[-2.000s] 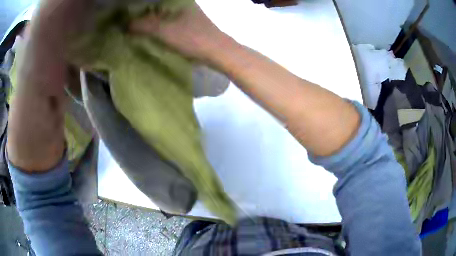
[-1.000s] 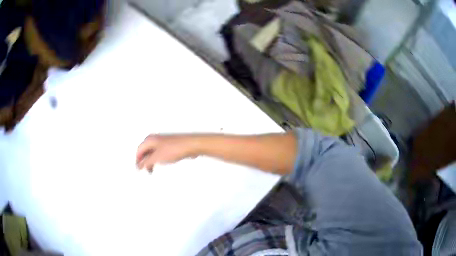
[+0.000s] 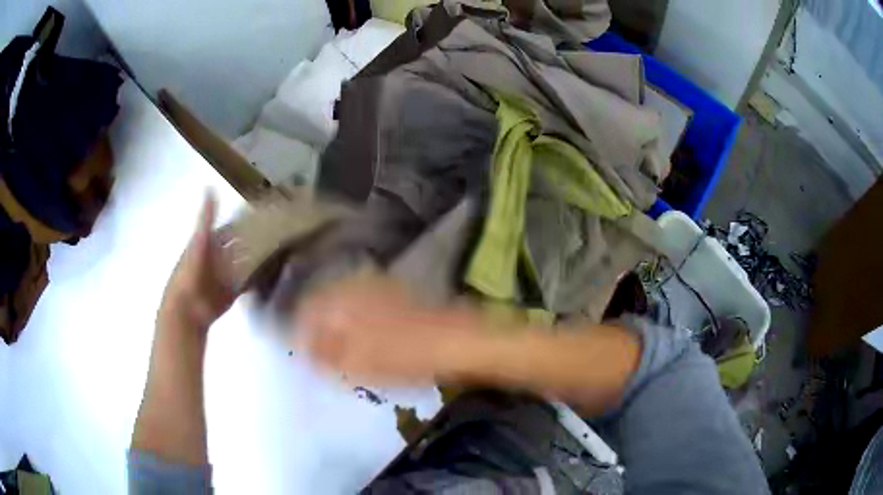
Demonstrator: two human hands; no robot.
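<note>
A grey garment (image 3: pixel 426 145) with dark panels lies heaped at the table's right edge, one end drawn over the white table. A lime strip (image 3: pixel 508 203) hangs across it. A beige part (image 3: pixel 276 232) of the garment is beside my left hand (image 3: pixel 201 276), which is raised with its thumb up and fingers against the cloth's end; its grip is blurred. My right hand (image 3: pixel 363 329) is strongly blurred in front of the cloth's lower edge, and its fingers cannot be made out.
A blue bin (image 3: pixel 712 160) stands behind the pile. A white bin (image 3: pixel 731 280) with scraps is at the right. A dark navy and rust-brown bundle (image 3: pixel 63 135) lies at the left. White cloth or paper (image 3: pixel 324 82) is beyond the table edge. Scraps litter the floor (image 3: pixel 765 251).
The view has turned right to the garment pile. My left hand has come into view at the pile's near end. The pile's grey cloth now reaches over the table edge, and my right hand is at it.
</note>
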